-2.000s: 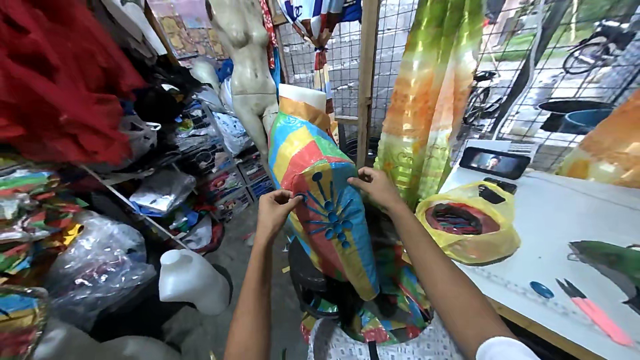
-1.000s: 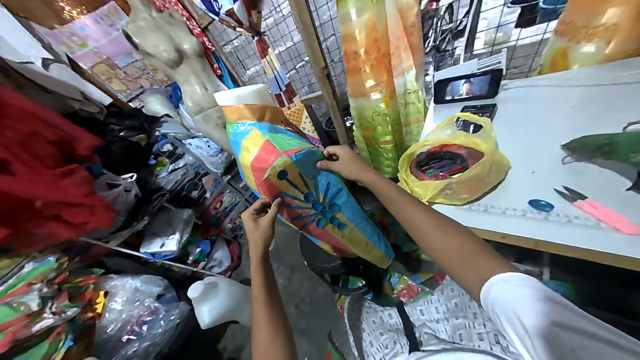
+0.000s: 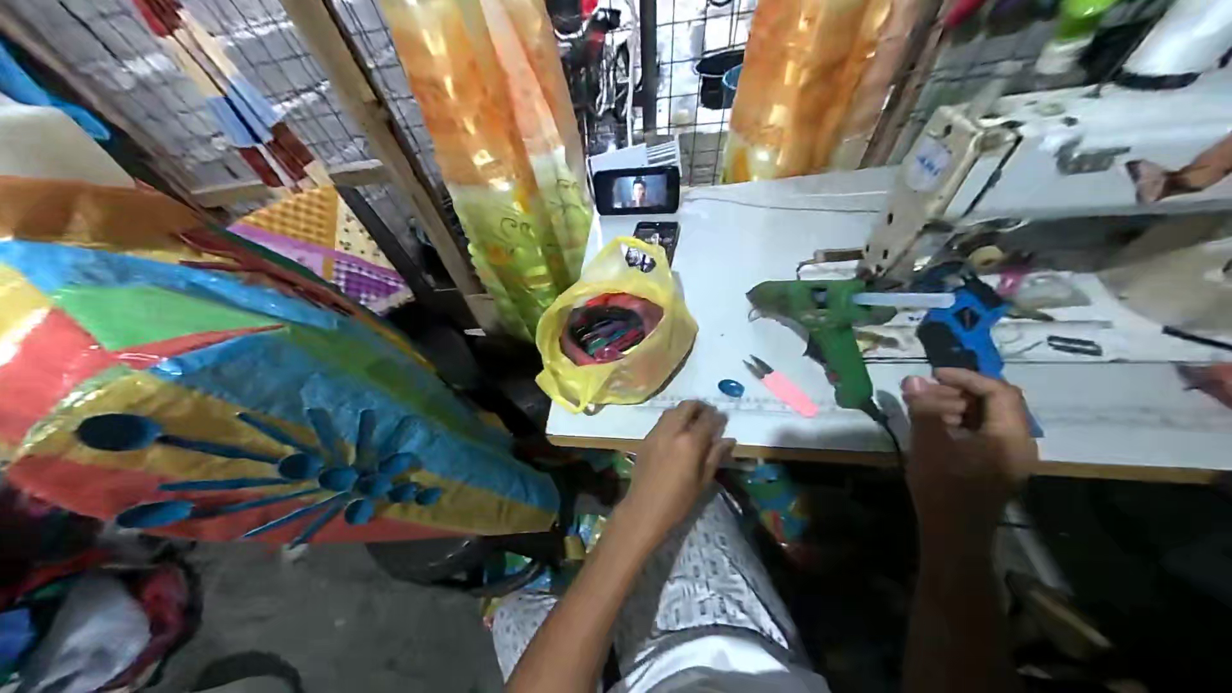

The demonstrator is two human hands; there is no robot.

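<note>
My left hand (image 3: 680, 450) is at the table's front edge, just below a blue oval piece (image 3: 731, 388), its fingers loosely bent; whether it holds anything is not visible. My right hand (image 3: 972, 423) is raised in front of the table edge, fingers curled, below the blue glue gun (image 3: 965, 327) and right of the green glue gun (image 3: 830, 332). Pink-handled snips (image 3: 782, 387) lie left of the green gun. At the left, a dress form wears a colourful patchwork garment (image 3: 221, 385) with a dark blue spoon-shaped decoration (image 3: 337, 477).
On the white table (image 3: 780, 231) sit a yellow plastic bag (image 3: 616, 337) with dark and red contents, a phone showing a picture (image 3: 636, 191) and a clear ruler (image 3: 770, 404). A sewing machine (image 3: 962, 183) stands at the right. Patterned curtains (image 3: 500, 144) hang behind the table.
Both hands have left the garment on the dress form and moved right to the table's front edge. The view has swung right, bringing the glue guns and sewing machine into full sight.
</note>
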